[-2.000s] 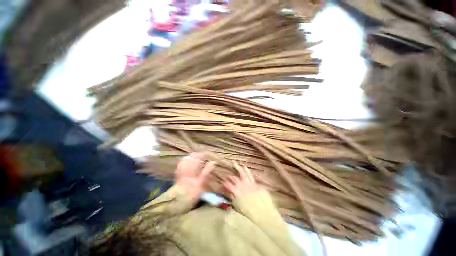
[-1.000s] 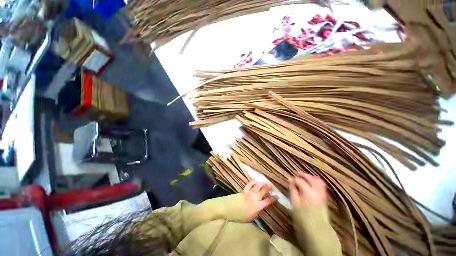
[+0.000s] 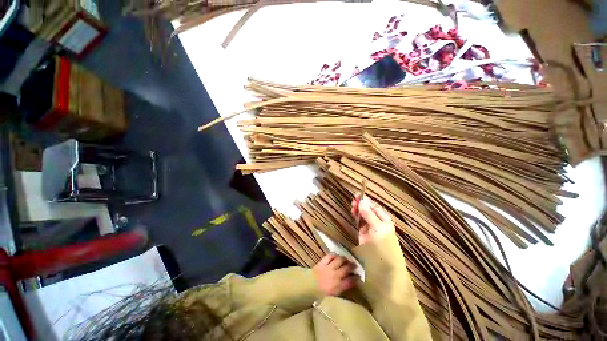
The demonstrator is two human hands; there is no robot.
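A fanned bundle of narrow brown straps (image 3: 426, 246) lies in front of me, its ends pointing up and left. My right hand (image 3: 374, 221) is over these ends, with thumb and finger pinched on what looks like one strap end that sticks up from the fingertips. My left hand (image 3: 336, 274) is lower and to the left, fingers curled, over the straps near my body. What lies inside its fingers is hidden. No snips can be made out.
A second strap bundle (image 3: 399, 120) lies beyond. Behind it are a dark flat object (image 3: 381, 72) and red-white patterned cloth (image 3: 432, 50). Brown panels (image 3: 566, 73) are at right. Left of the white table (image 3: 219, 73) stand a stool (image 3: 60, 172) and boxes (image 3: 93, 100).
The view has turned and steadied. Since one second ago, my right hand has moved up and left to the strap ends and closed to a pinch. My left hand's fingers have curled in.
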